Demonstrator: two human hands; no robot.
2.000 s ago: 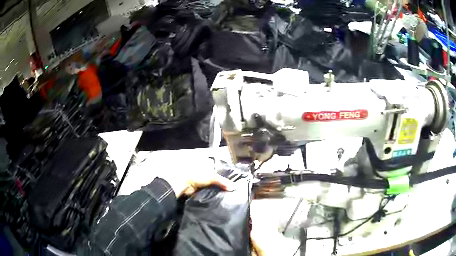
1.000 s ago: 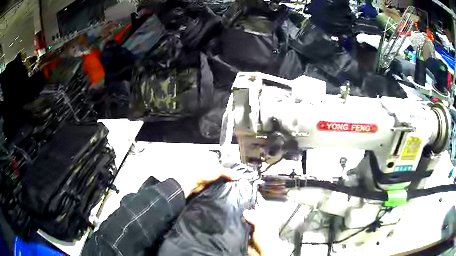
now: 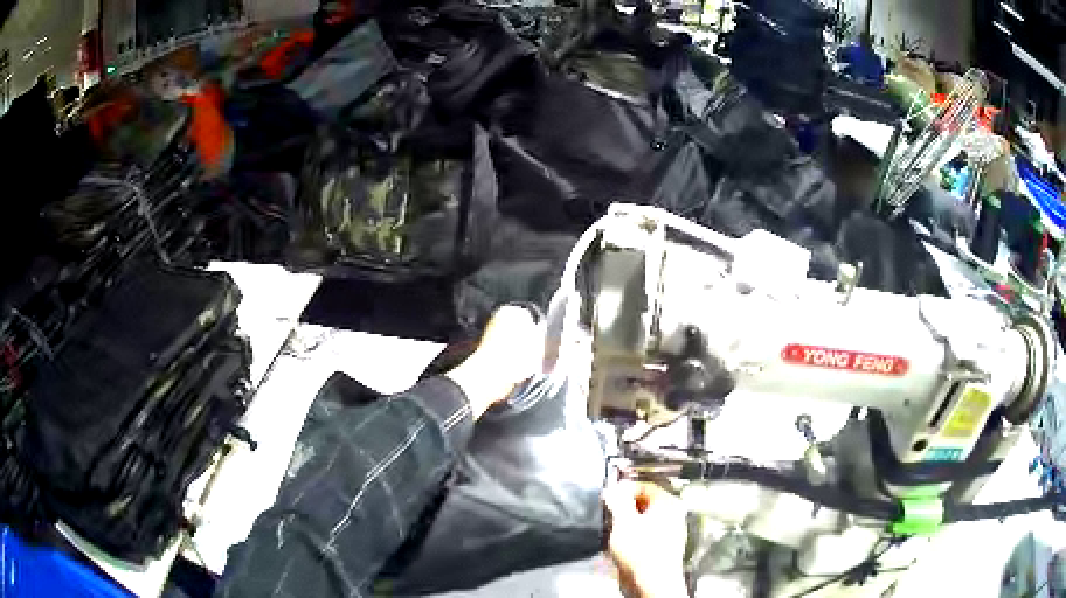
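A shiny black cloth (image 3: 514, 502), grey under the lamp, lies on the white table in front of the sewing machine (image 3: 807, 339). Its right edge is by the needle area. My left hand (image 3: 511, 350) is at the cloth's far side, left of the machine head, washed out by bright light; its fingers seem bent onto the dark material, but the grip is unclear. My right hand (image 3: 643, 532) is at the cloth's right edge, just below the presser foot area, overexposed, with the fingertips near the edge. Whether it pinches the cloth is unclear.
A pile of black and camouflage panels (image 3: 129, 397) stands at the left, above a blue bin (image 3: 59, 570). Black bags and a camouflage bag (image 3: 380, 210) are heaped behind the table. A black strap with a green band (image 3: 920, 515) crosses under the machine arm.
My left hand has moved up and away, to beside the machine head. My right hand has come up nearer the needle area. The cloth lies flatter and wider. The view has shifted.
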